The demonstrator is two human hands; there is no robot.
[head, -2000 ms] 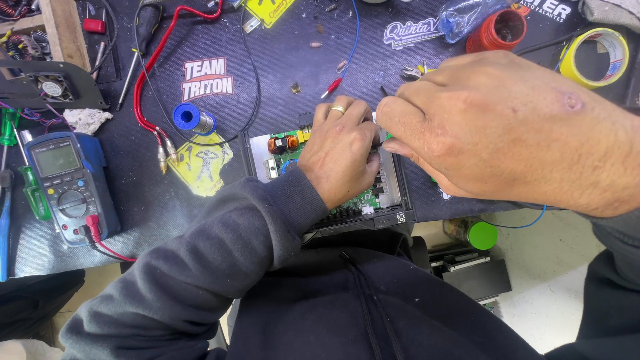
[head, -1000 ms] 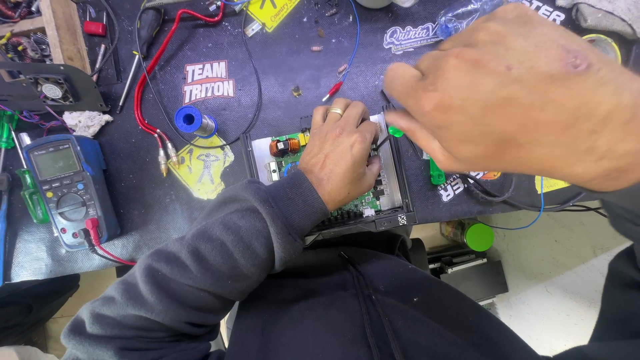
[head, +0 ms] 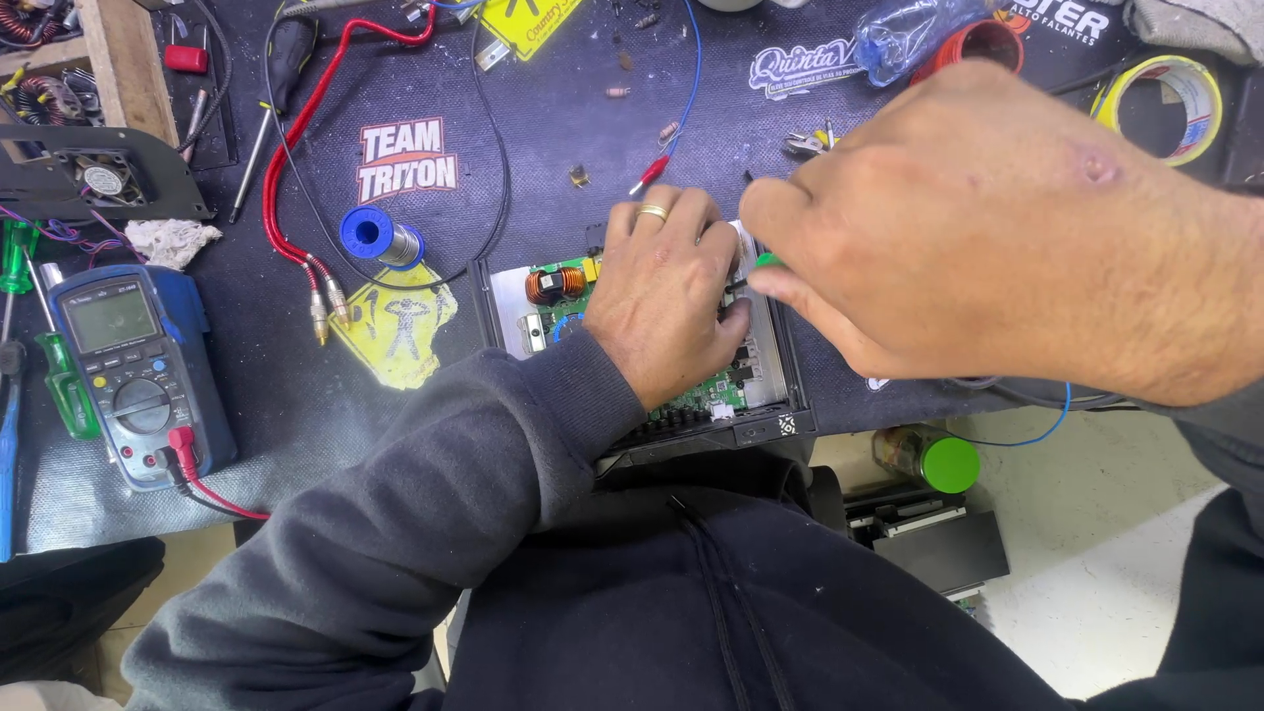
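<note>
An open electronic chassis (head: pixel 513 316) with a green circuit board (head: pixel 694 400) lies at the table's front edge. My left hand (head: pixel 664 286), a ring on one finger, rests over the board, its thumb and fingertips near the chassis's right side; what they touch is partly hidden. My right hand (head: pixel 948 227) is curled around a tool with a green handle (head: pixel 767 260), probably a screwdriver, at the right wall of the chassis. Most of the handle is covered by that hand. A copper-wound toroidal coil (head: pixel 555 285) shows at the board's upper left.
Left of the chassis are a solder spool (head: pixel 383 239), red cables (head: pixel 272 202) with metal plugs, and a blue multimeter (head: pixel 143 380). A red alligator clip (head: pixel 649 174) lies behind it. Yellow tape (head: pixel 1108 99) is at the back right, and a green-lidded jar (head: pixel 950 465) stands below the table edge.
My right hand shifts and turns around the green-handled tool, whose handle showed more one second ago. My left hand stays over the board.
</note>
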